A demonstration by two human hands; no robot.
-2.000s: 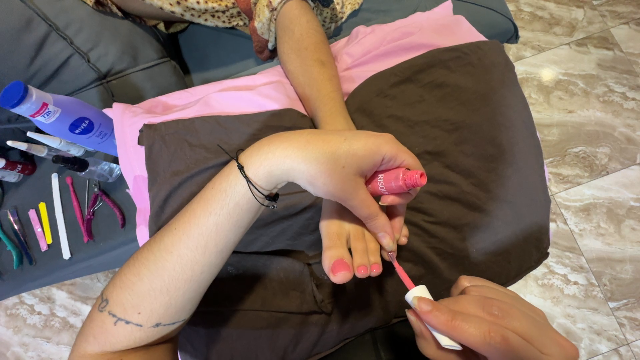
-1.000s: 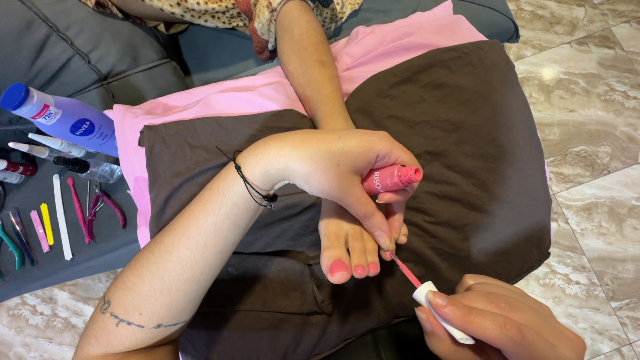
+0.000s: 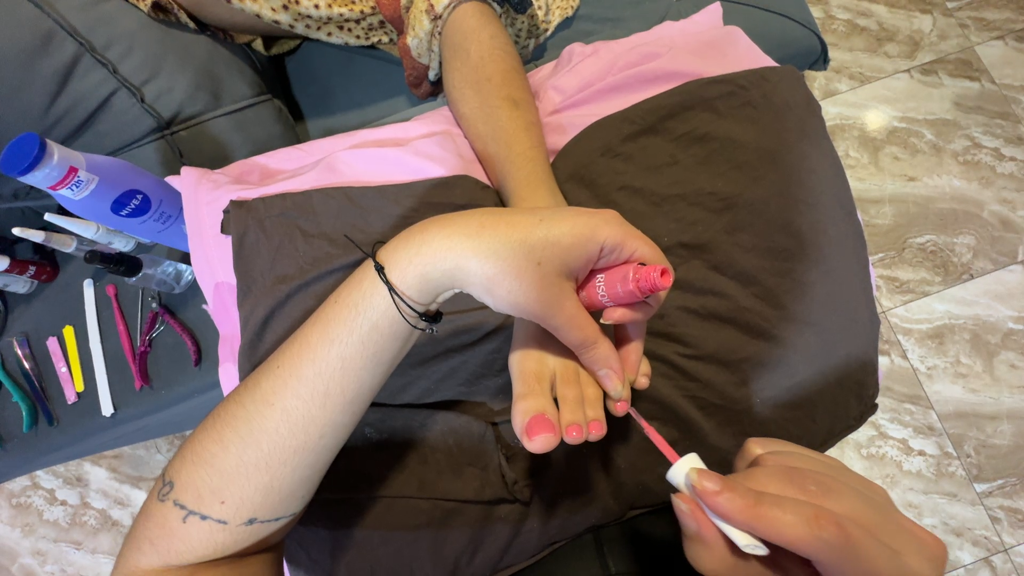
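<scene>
My left hand [image 3: 560, 264] holds an uncapped Risqué bottle of coral-pink nail polish [image 3: 620, 286] on its side in the palm. Its thumb and a finger pinch one of the smaller toes of another person's foot [image 3: 534, 384]. Coral-pink polish covers the nails of the big toe and several smaller toes. In my right hand [image 3: 800, 504] is the white cap [image 3: 720, 508] of the polish brush. The brush [image 3: 656, 434] points up and left, its tip at the nail of the pinched toe. Part of the foot lies hidden under my left hand.
Under the foot is a dark brown cushion [image 3: 744, 240] over a pink cloth [image 3: 320, 164]. At the left, a Nivea lotion bottle [image 3: 104, 192], small bottles, a white nail file [image 3: 98, 348], a pink cuticle pusher [image 3: 122, 336] and cuticle nippers [image 3: 164, 332] lie on a grey surface.
My right hand has shifted slightly down and right with the brush since the earliest frame. My left hand stays around the toe and keeps the bottle.
</scene>
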